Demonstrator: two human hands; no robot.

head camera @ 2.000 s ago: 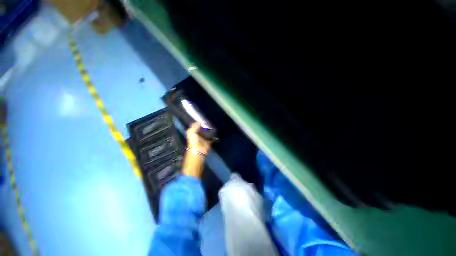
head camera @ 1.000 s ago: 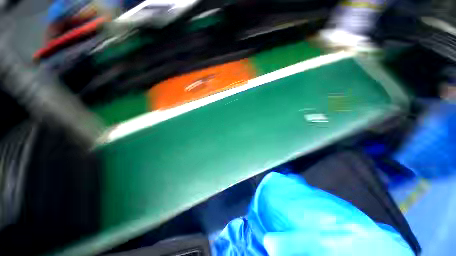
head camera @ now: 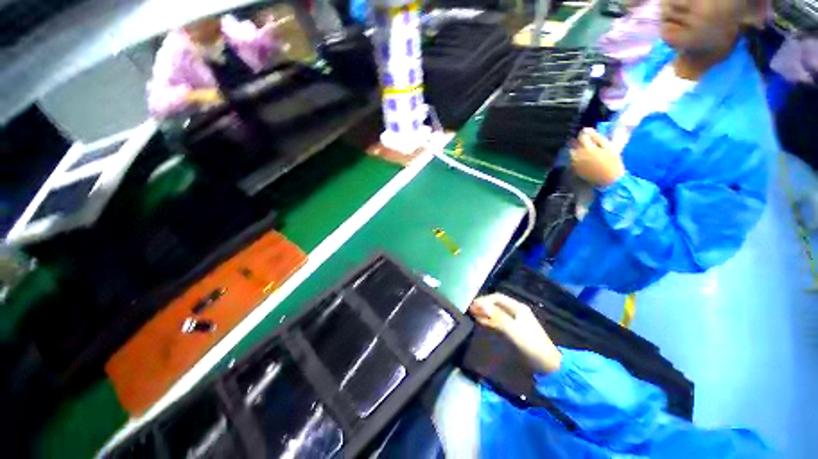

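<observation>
A long black phone tray [head camera: 325,351] lies slantwise over the green bench in the lower middle. Its side-by-side slots hold dark, shiny smartphones [head camera: 375,381] with bright reflections. My right hand [head camera: 518,330] is at the tray's right end, with bent fingers on its corner; the fingertips are partly hidden. My left hand is not in view, and the tray's lower left end is cut off by the frame.
An orange mat [head camera: 211,314] with small dark and silver parts is behind the tray. A yellow strip [head camera: 446,241], a white cable [head camera: 516,190] and a white block tower [head camera: 403,85] are beyond. Black trays [head camera: 619,345] are stacked right. A person in blue [head camera: 682,179] stands close at right.
The view has swung from dark trays low beside the bench, with a hand on one, to the bench top. The loaded tray now lies over the green surface, which showed no tray one second ago.
</observation>
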